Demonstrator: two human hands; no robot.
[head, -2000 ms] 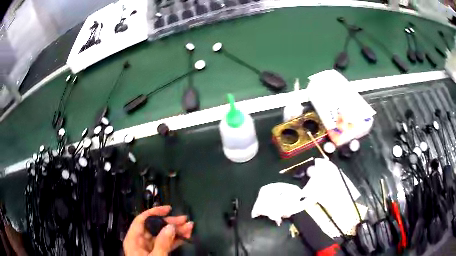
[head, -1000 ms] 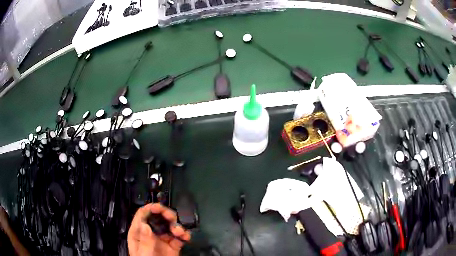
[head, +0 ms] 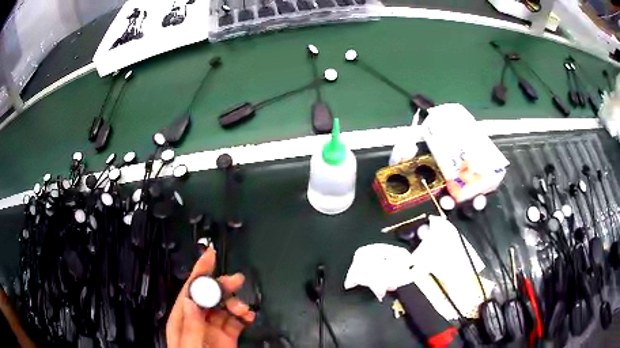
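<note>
My left hand [head: 207, 316] is at the lower left of centre, cut off by the bottom edge. Its fingers hold a round black head with a white face [head: 205, 291], turned up to the camera. The rest of that unit is hidden or too dark to tell. My right hand is not in view. Black stemmed units with small white or black heads [head: 81, 258] lie piled on the left, beside my hand. Another black unit [head: 318, 292] lies right of my hand.
Right of centre are a green-nozzled bottle [head: 332, 183], a gold two-hole tin [head: 410, 183], a carton [head: 466, 153], white tissue [head: 381, 266] and a black-red handle [head: 423, 314]. A clear tray [head: 564, 149] holds units at right. Spread units lie on the green belt [head: 272, 61].
My left hand has turned the held round head so that its white face shows; earlier it looked dark. The view shifted, and the belt units sit further right against the bench.
</note>
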